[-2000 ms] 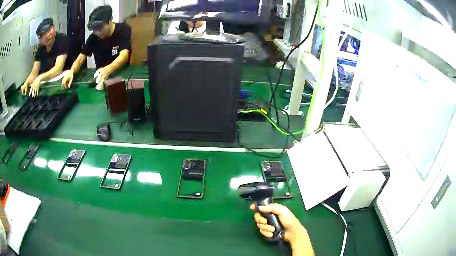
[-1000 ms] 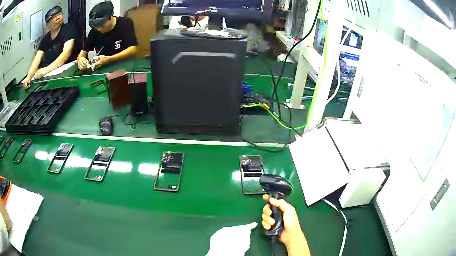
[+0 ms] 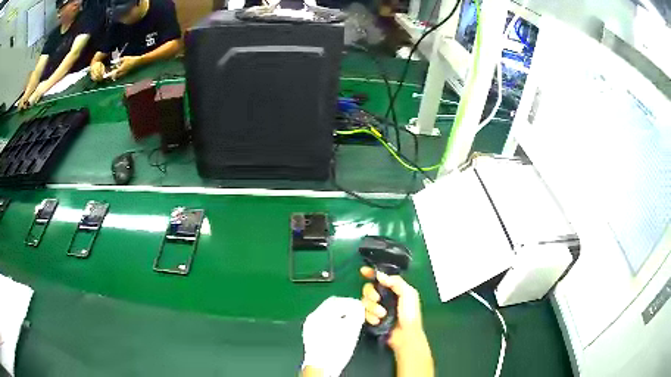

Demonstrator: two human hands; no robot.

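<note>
My bare right hand [image 3: 390,309] is closed around the handle of a black barcode scanner [image 3: 385,252], its head pointing left over the green surface. My left hand [image 3: 332,333], in a white glove, is right beside the scanner handle; its fingers are blurred, and whether it holds anything cannot be told. The nearest phone frame [image 3: 311,266] lies flat just left of the scanner head. Another phone frame [image 3: 176,254] lies further left, and several more lie in a row toward the left edge.
A black computer tower [image 3: 265,110] stands behind the row, with a mouse [image 3: 123,168] and black tray [image 3: 40,143] to its left. At right are a tilted white panel [image 3: 463,234], a white box [image 3: 535,272], a white cable [image 3: 503,331] and a cabinet. Two people sit at back left.
The phone frames have shifted left in view. The gloved left hand has come in from the bottom edge and up beside the scanner. The scanner is now right of the nearest frame, no longer overlapping it.
</note>
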